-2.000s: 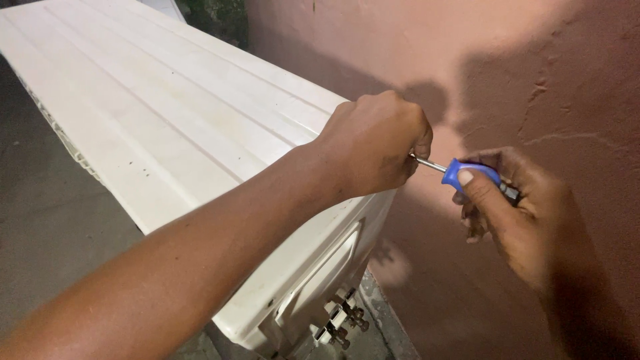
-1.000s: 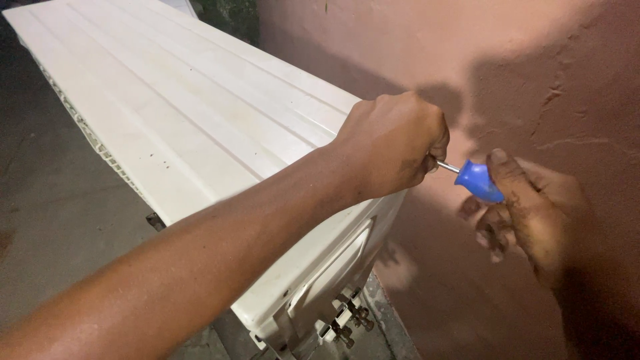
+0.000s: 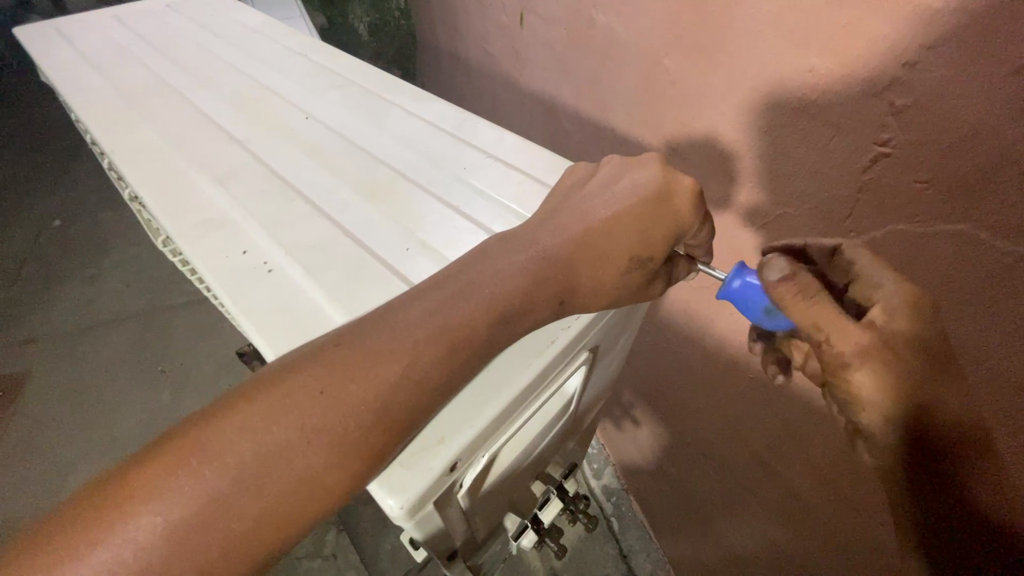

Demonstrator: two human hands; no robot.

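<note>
My right hand holds a screwdriver by its blue handle, at the right of the view. The metal shank points left and runs into the fingers of my left hand, which are closed around it at the rear corner of a white air conditioner outdoor unit. The screwdriver's tip is hidden behind my left hand. My left forearm crosses over the unit's ribbed top panel. Below it, the end panel shows a recessed handle and brass service valves.
A pink plastered wall with cracks rises close behind the unit on the right. Grey concrete floor lies to the left. A grille runs along the unit's left side, and a white object stands beyond its far end.
The fingers of my right hand have shifted around the blue handle. My left hand stays at the unit's corner, around the shank.
</note>
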